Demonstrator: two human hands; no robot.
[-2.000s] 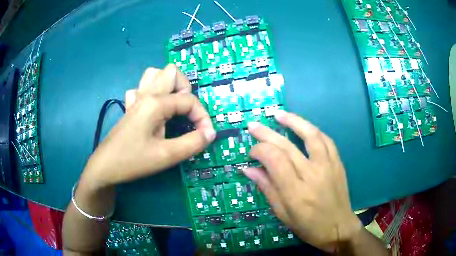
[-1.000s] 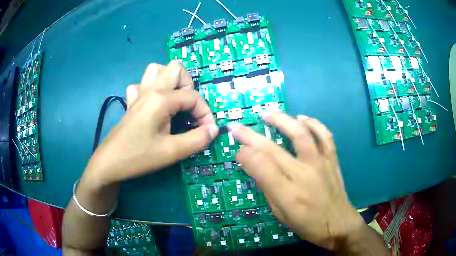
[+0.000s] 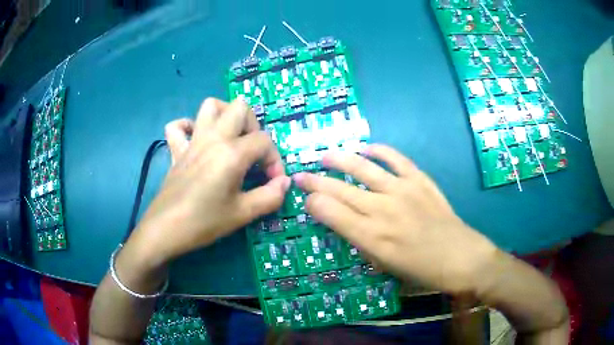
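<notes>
A long green PCB panel (image 3: 311, 249) lies upright in front of me, three small circuits across, with pale lead wires past its top edge. My left hand (image 3: 215, 175) is over its left side, thumb and index finger pinched together at the middle of the panel. A black adhesive strip (image 3: 143, 182) runs from behind my left hand and curves down on the table. The pinched end is hidden by the fingers. My right hand (image 3: 397, 215) lies over the panel's right side, fingers spread, index fingertip close to the left fingertips. I cannot see anything held in it.
Another panel with thin wires (image 3: 495, 101) lies at the right, and one (image 3: 48, 175) at the left table end beside a dark flat case (image 3: 15, 182). Below the table edge are stacked green boards (image 3: 176, 320) and a red stool (image 3: 64, 303). A pale disc (image 3: 601, 101) shows at the right rim.
My right hand has moved left, its index fingertip now by the left fingertips. The left pinch stays at the panel's middle. The view has shifted slightly, and the pale disc shows more at the right.
</notes>
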